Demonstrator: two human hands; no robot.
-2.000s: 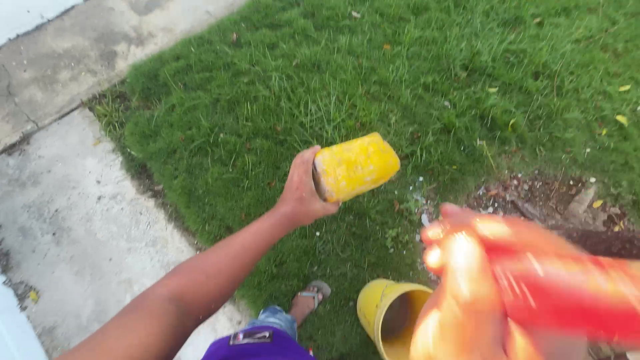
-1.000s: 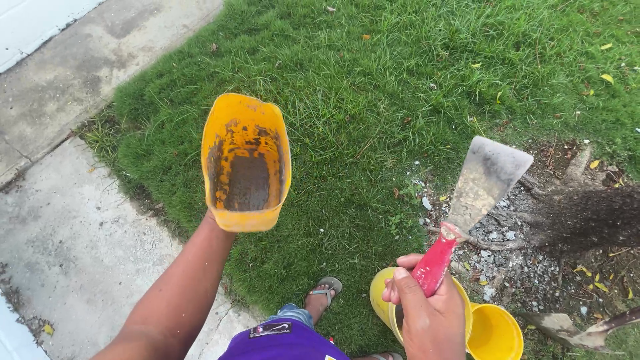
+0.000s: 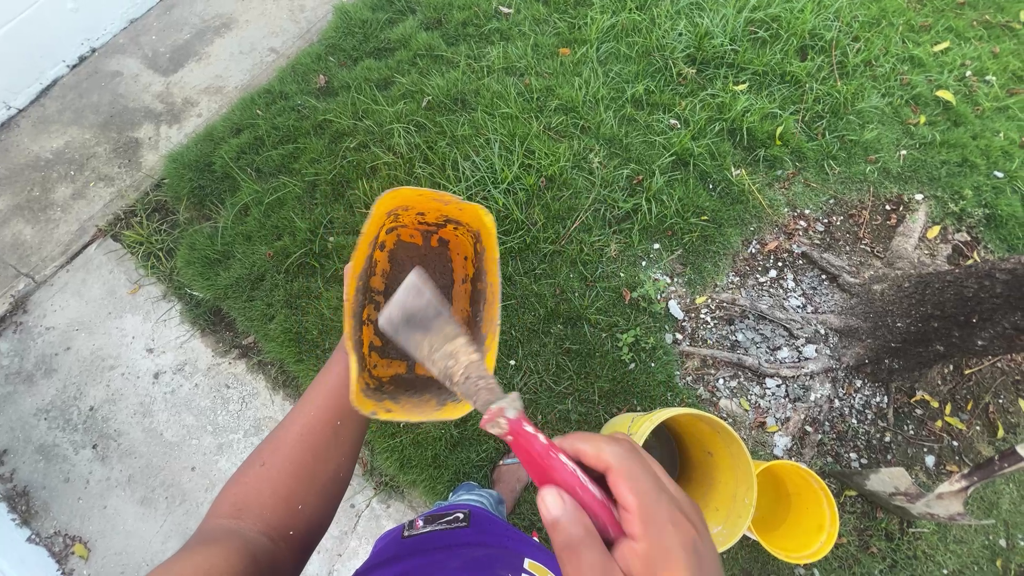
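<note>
My left hand (image 3: 349, 320) holds a yellow plastic container (image 3: 486, 320) from its left side, mostly hidden behind it. The container's open top faces me; dark residue clings to its walls and bottom. My right hand (image 3: 632, 504) is closed around the red handle of a putty knife (image 3: 552, 464) at the lower middle. The knife's broad metal blade points up and left, over the container's opening; whether it touches the inside I cannot tell.
A yellow bucket (image 3: 740, 480) and a smaller yellow container (image 3: 828, 512) stand on the grass at lower right. Beside them lies a shovel (image 3: 904, 488). A tree trunk (image 3: 944, 320) with roots and gravel is at right, a concrete walkway (image 3: 120, 384) at left.
The yellow container, earlier seen from outside, now shows its inside. The putty knife has moved left from beside the tree to over the container's opening.
</note>
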